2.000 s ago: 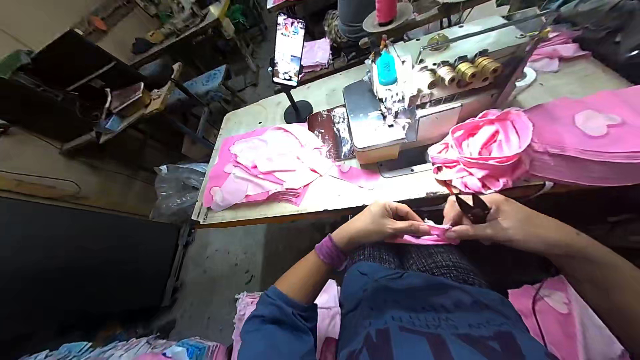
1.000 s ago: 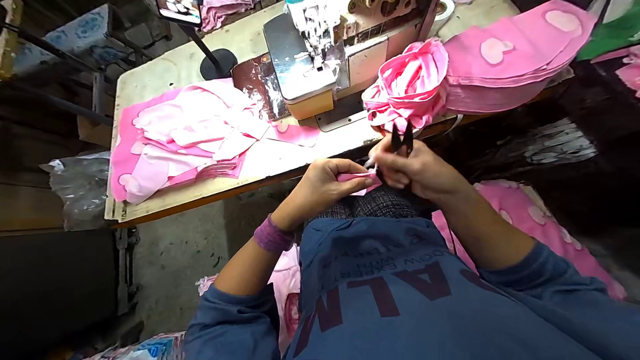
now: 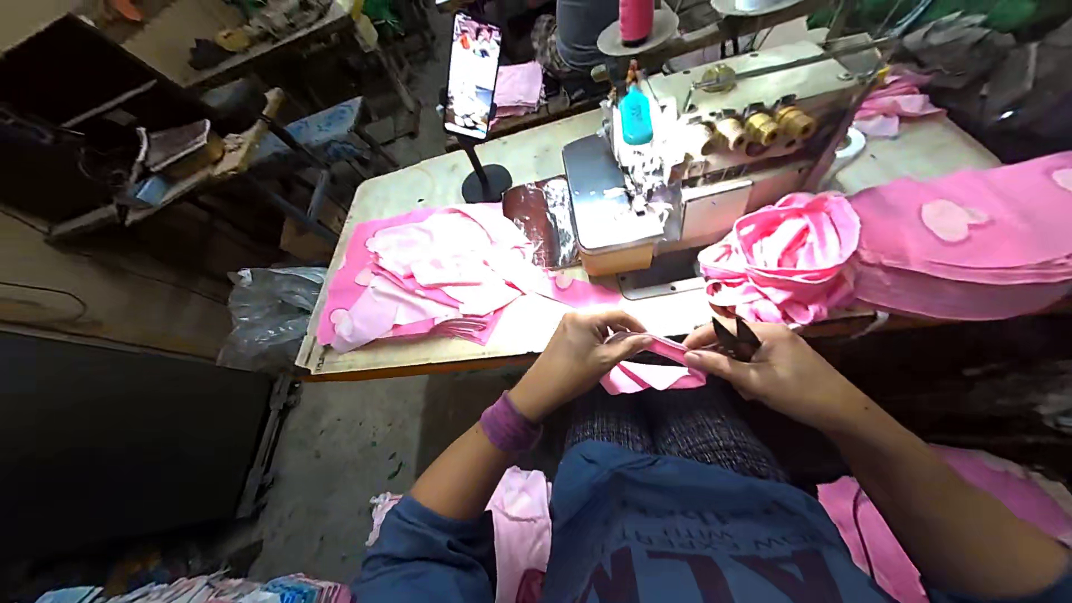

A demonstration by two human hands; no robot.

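My left hand (image 3: 586, 356) pinches one end of a small piece of pink fabric (image 3: 649, 377) above my lap. The thumb and fingers of my right hand (image 3: 758, 364) grip the fabric's other end, so a narrow edge is stretched between both hands and the rest hangs below. Dark thread snips (image 3: 737, 338) are tucked in my right hand, blades pointing up. Beyond the hands stands an overlock sewing machine (image 3: 712, 201). A rolled bundle of pink fabric strip (image 3: 783, 255) lies just beyond my right hand, beside stacked pink panels (image 3: 963, 239).
Pink fabric pieces (image 3: 444, 276) lie loosely piled on the left of the sewing table (image 3: 402, 180). A phone (image 3: 472, 75) stands on a round-based holder behind them. A clear plastic bag (image 3: 272, 314) is left of the table. More pink fabric (image 3: 879, 536) lies beside my right side.
Since a second ago, more of the pink piece shows, spread between my hands and hanging down. The hands are farther apart. The view has shifted.
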